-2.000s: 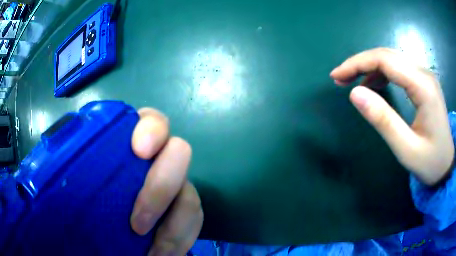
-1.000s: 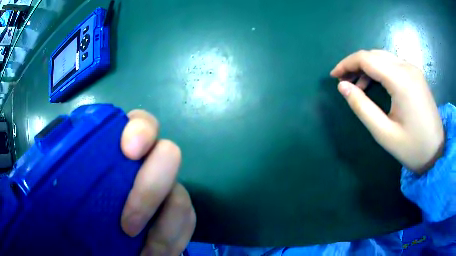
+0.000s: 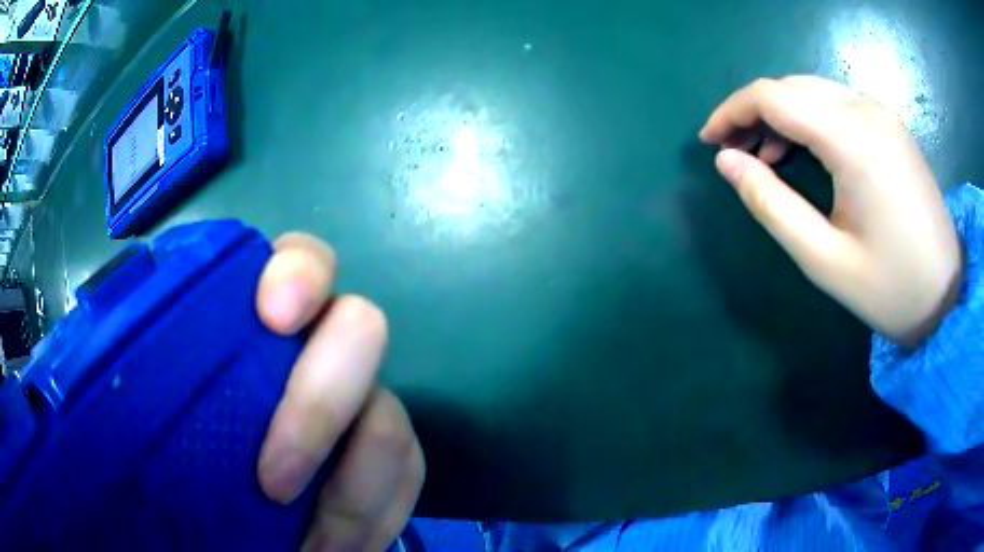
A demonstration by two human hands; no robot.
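A thick blue scan tool is held up close to the camera at the lower left, its back towards me and its screen hidden. My left hand is shut on its right edge, fingers over the back; the rest of the hand is out of sight. My right hand is at the right above the green mat, empty, fingers curled, thumb a little apart from them. A second scan tool lies at the upper left, its screen lit pale, with a black stick at its far end.
The green bench mat has bright light reflections and curves along its front edge. Blue clothing shows below that edge. Blurred shelves or line equipment stand at the far left, with a dark object at the left rim.
The second scan tool has shifted left and slightly down in the view. My right hand has shifted slightly left and up. My left hand keeps its hold, now a little further left.
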